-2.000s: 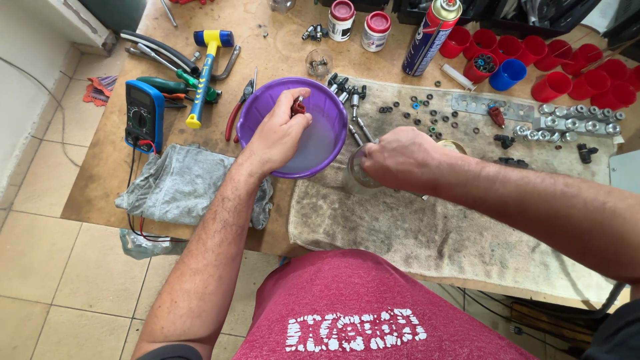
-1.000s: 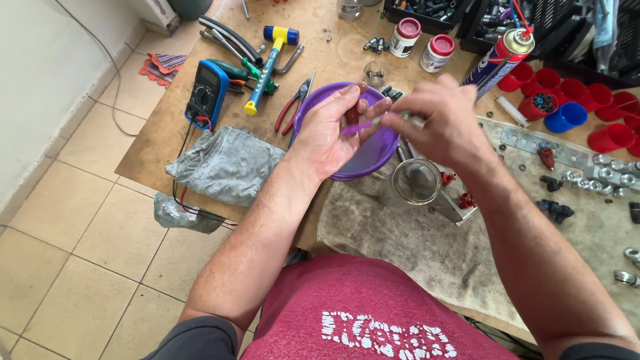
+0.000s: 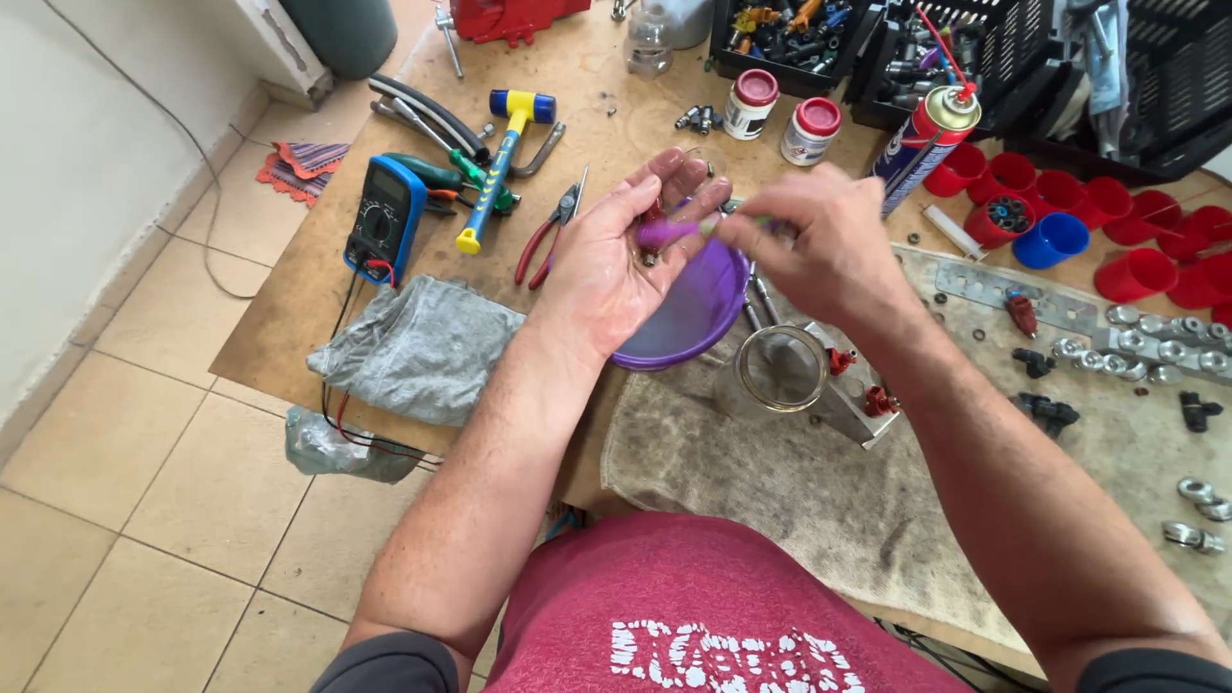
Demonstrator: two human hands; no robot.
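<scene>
Above a purple plastic bowl (image 3: 717, 332) of cloudy liquid, my left hand (image 3: 621, 255) is palm up and wet, its fingers curled around a small red fuel injector (image 3: 652, 252). My right hand (image 3: 833, 231), blurred by motion, pinches a thin brush with purple bristles (image 3: 664, 232), which lies against the injector in the palm. A glass jar (image 3: 782, 371) stands right of the bowl. Beside it a metal bracket (image 3: 861, 423) bears more red injectors (image 3: 880, 400). The far side of the bowl is partly hidden by my hands.
On the left lie a grey rag (image 3: 423, 351), a multimeter (image 3: 385, 217), a mallet (image 3: 499, 173) and red-handled pliers (image 3: 549, 241). Behind are red-lidded jars (image 3: 751, 104), a spray can (image 3: 929, 144), black crates (image 3: 789, 72) and red cups (image 3: 1136, 276). Metal parts lie on the stained cloth (image 3: 712, 462).
My right hand has left the jar area and now works the purple brush at my left palm. My left hand has turned palm up over the bowl. The view has shifted left.
</scene>
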